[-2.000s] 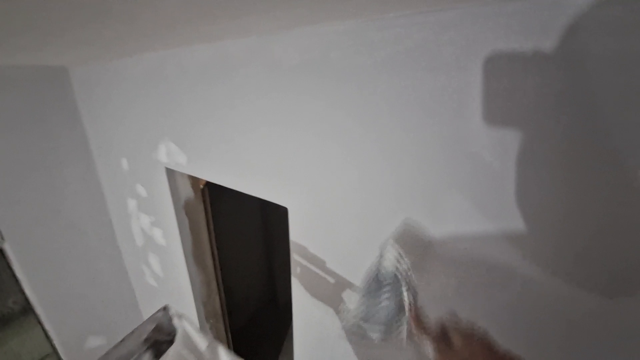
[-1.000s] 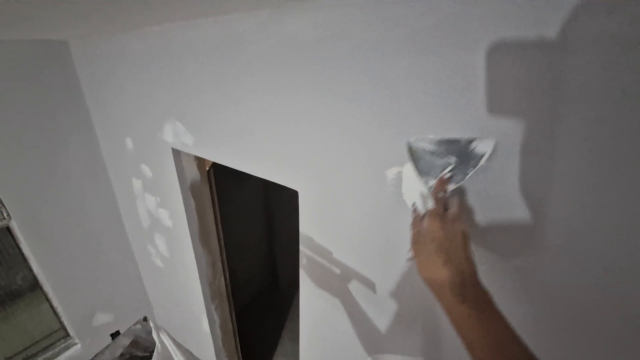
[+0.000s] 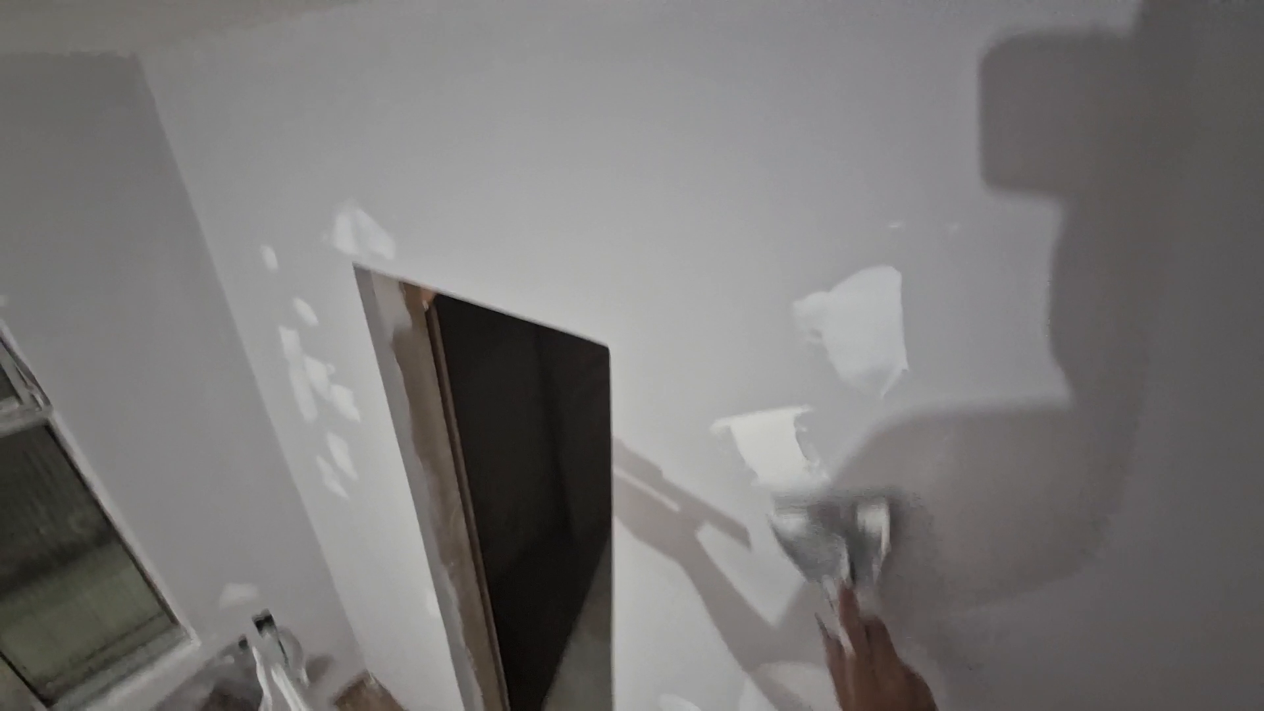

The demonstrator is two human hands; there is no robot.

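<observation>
My right hand [image 3: 874, 657], at the lower right, grips a putty knife [image 3: 834, 533] with a wide metal blade, its edge at the wall [image 3: 652, 197] and white filler on the blade. Just above the blade is a fresh white patch of filler [image 3: 775, 446], and higher to the right a second patch [image 3: 864, 326]. The motion blurs the blade. My left hand is out of view. A shadow of an arm and a flat tool falls on the wall beside the doorway.
A dark doorway [image 3: 533, 474] with a bare, rough frame edge opens left of the patches. More small filler spots [image 3: 316, 375] dot the wall beyond it. At the far left is a window [image 3: 79, 563]; covered items [image 3: 276, 662] lie at the lower left.
The putty knife has gone from low on the wall up to the upper patch, then down again. Two patches of filler now show plainly where one was partly hidden by my right hand a second ago.
</observation>
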